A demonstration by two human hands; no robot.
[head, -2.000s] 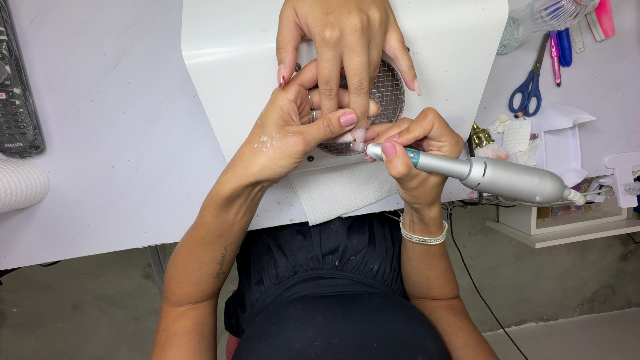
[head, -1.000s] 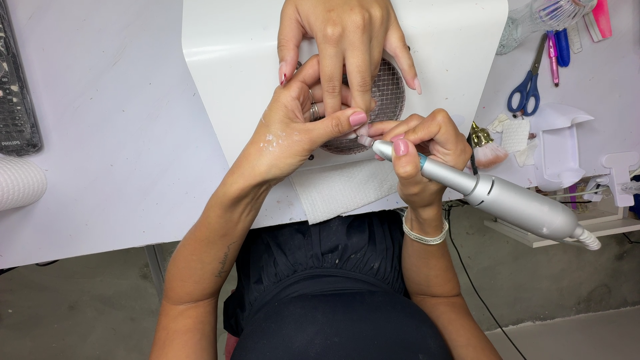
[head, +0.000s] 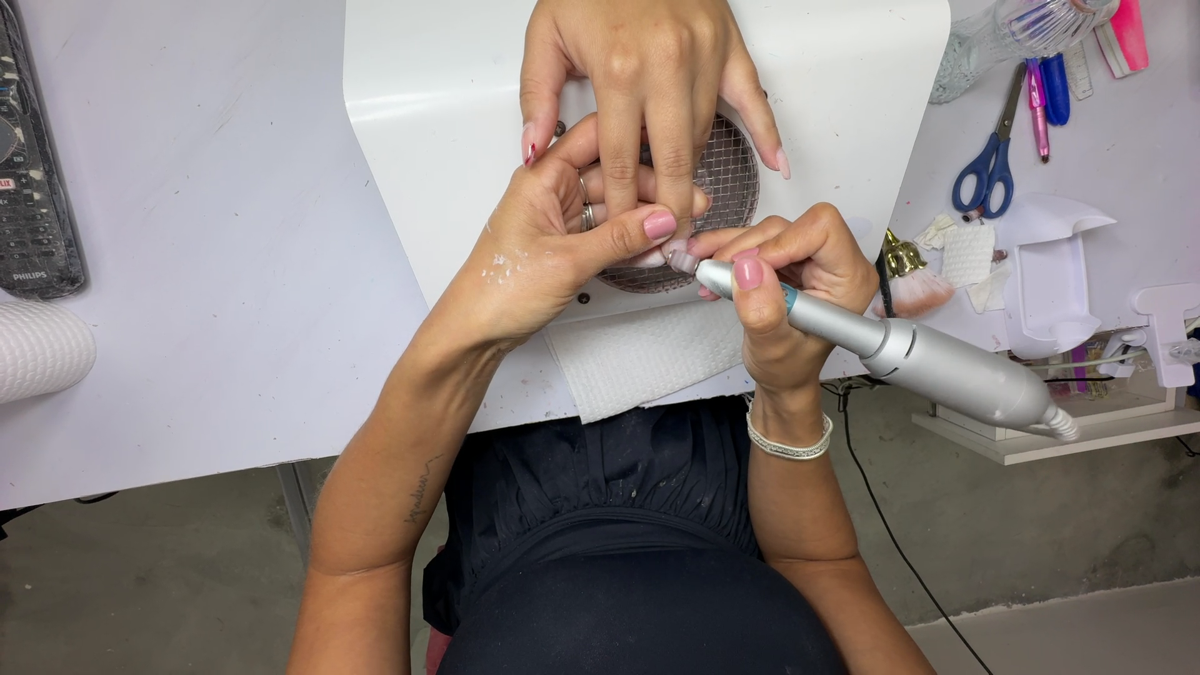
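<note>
My left hand [head: 553, 244] grips a finger of another person's hand [head: 647, 94], which reaches in from the top edge, palm down. My left thumb lies by that finger's tip. My right hand [head: 797, 281] holds a silver electric nail drill [head: 937, 366] like a pen. The drill's bit meets the nail of the held finger, though the exact contact is partly hidden. Beneath the hands is the round metal grille [head: 727, 173] of a white nail dust collector [head: 422, 122]. A folded white paper towel [head: 647, 356] lies in front of it.
Blue-handled scissors [head: 984, 173], a pink pen [head: 1038, 108], a soft brush [head: 914, 286] and a white plastic holder [head: 1050, 291] lie at the right, near a glass vessel [head: 1022, 33]. At the left are a remote control [head: 33, 187] and a paper towel roll [head: 42, 352]. A black cable hangs below the table.
Compared with two seconds ago, the drill's rear end has swung lower in the view as my right hand tilts it. My left hand keeps its hold on the finger.
</note>
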